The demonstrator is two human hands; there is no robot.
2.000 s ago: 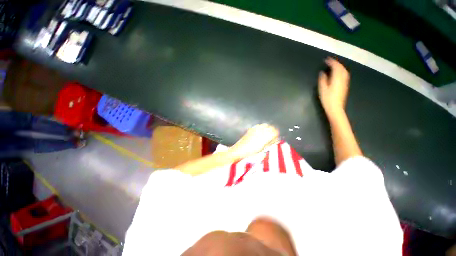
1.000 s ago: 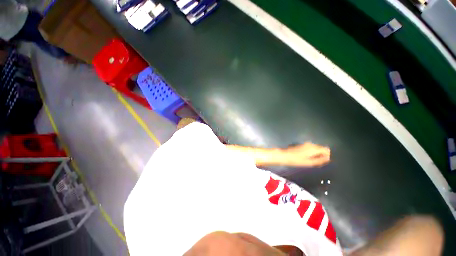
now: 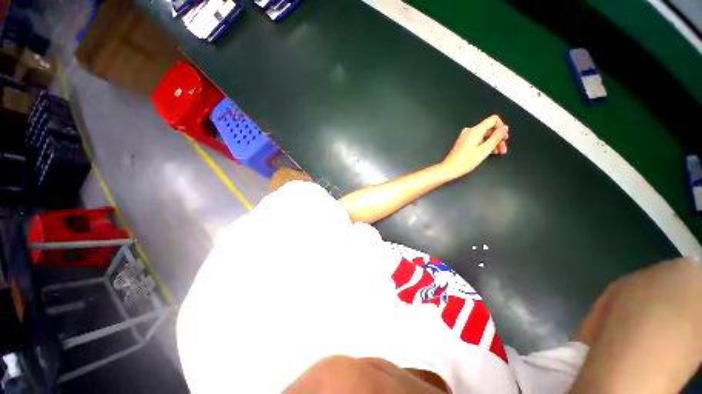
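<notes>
My left hand [image 3: 479, 146] is over the dark-green bench, palm side partly hidden, with loosely curled fingers slightly apart and nothing visible in it. My right arm is large and blurred at the lower right; its hand is out of the picture. A blue handheld unit [image 3: 588, 75] with a pale patch lies on the green belt, beyond the pale rail. Another blue unit [image 3: 695, 182] lies on the belt at the right edge, partly cut off. My left hand touches neither unit.
Stacked blue and white units [image 3: 209, 18] stand on the bench [image 3: 346, 92] at upper left. Small white bits [image 3: 480, 248] lie before me. The pale rail [image 3: 531, 100] borders the belt. A red stool [image 3: 175, 92] and blue perforated basket [image 3: 245, 137] are left of the bench.
My left hand has moved forward from near my body toward the rail. My right arm remains at the lower right and shows larger. The view has turned, and the belt units have shifted in it.
</notes>
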